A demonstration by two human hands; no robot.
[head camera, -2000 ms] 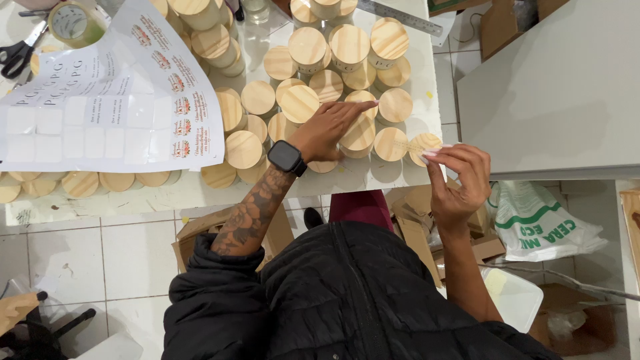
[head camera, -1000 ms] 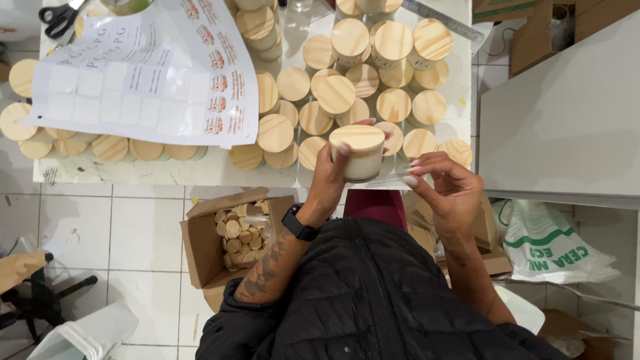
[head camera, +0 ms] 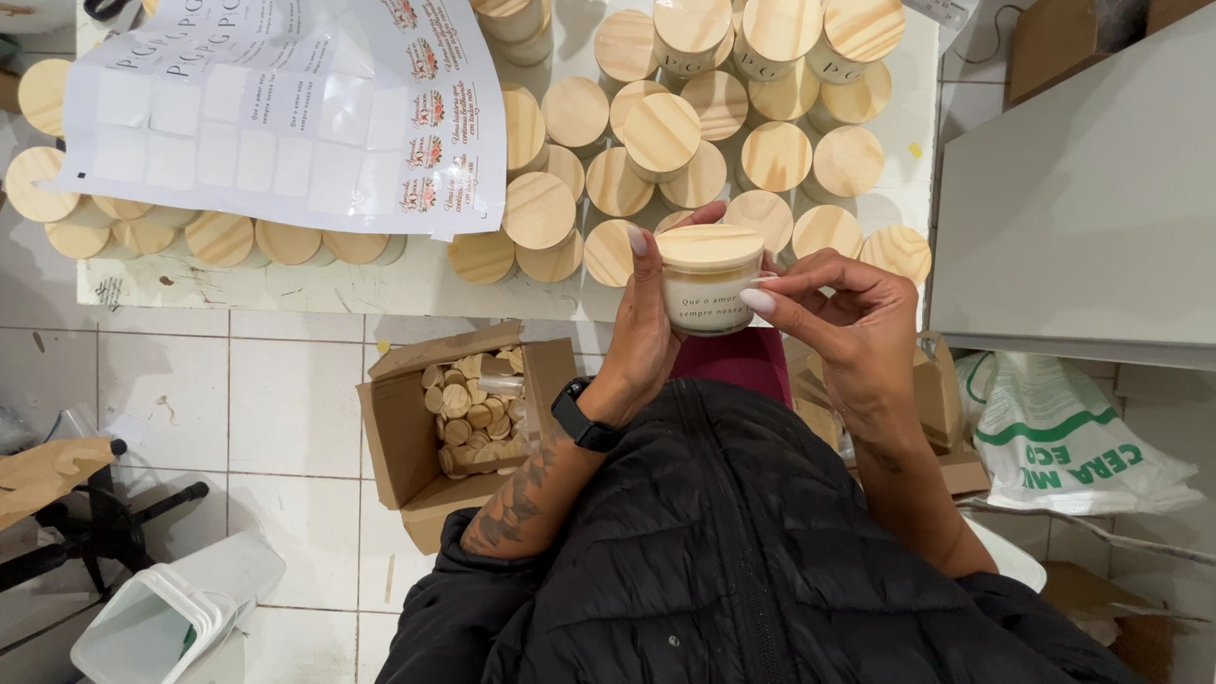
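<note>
My left hand grips a glass candle jar with a flat wooden lid, held upright just off the table's front edge. Across the front of the jar runs a clear label with dark lettering. The thumb and forefinger of my right hand pinch at the label's right end, against the glass. Behind them many wooden-lidded jars stand close together, some stacked on others. A large sticker sheet with printed labels and blank peeled spots lies over more jars at the left.
The white table ends just in front of me. Below are an open cardboard box of small wooden discs, a white plastic bucket and a white and green plastic bag. A grey surface adjoins at the right.
My left hand was over the jars on the table two seconds ago and now holds one near my body. The label strip, hanging from my right fingers one second ago, now lies against the glass.
</note>
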